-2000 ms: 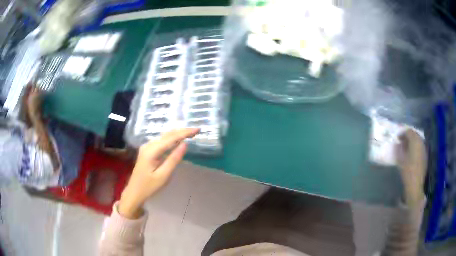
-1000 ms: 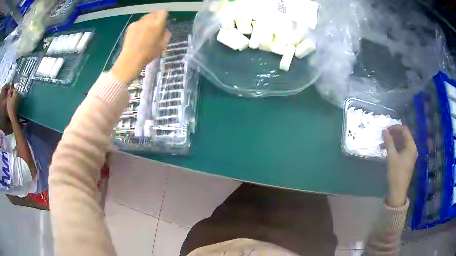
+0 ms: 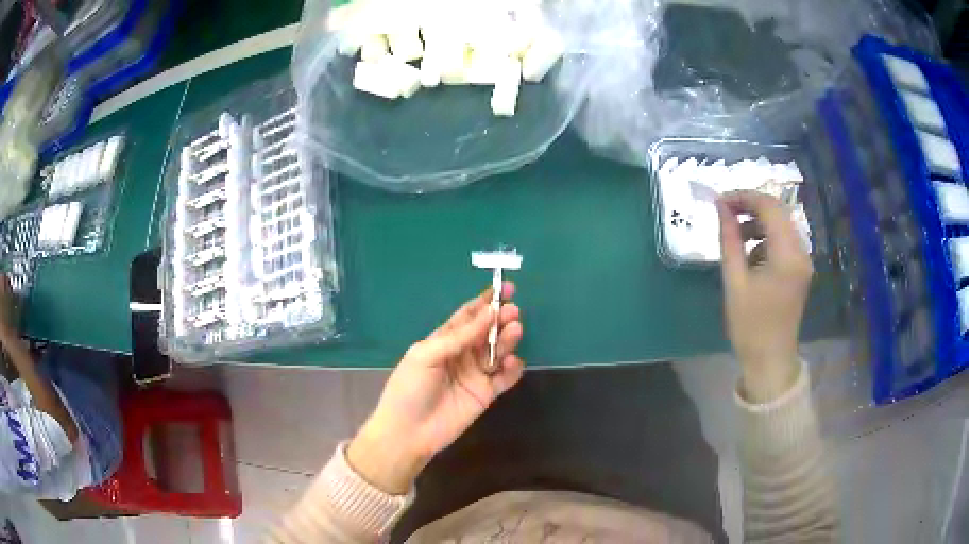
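Observation:
My left hand (image 3: 436,388) holds a thin white stem (image 3: 496,308) upright between thumb and fingers, above the bench's front edge. The stem has a wider crosspiece at its top, like a T. My right hand (image 3: 767,266) is over the clear parts box (image 3: 680,250), which is heaped with small white fittings (image 3: 689,225). Its fingers are bent down at the pieces. A pale piece shows by the fingertips, but whether it is gripped is unclear. The clear blister tray (image 3: 255,228) of white stems lies on the left.
A large clear bag (image 3: 425,159) of cream blocks (image 3: 388,77) lies at centre back, with hazy plastic (image 3: 616,85) to its right. Blue trays (image 3: 903,223) stand far right. A black slab (image 3: 149,319) lies beside the blister tray. A person's arm (image 3: 32,361) and a red stool (image 3: 181,452) are at left.
My left hand has come back from the blister tray to the centre and now holds a stem. My right hand remains at the parts box. The camera view has shifted.

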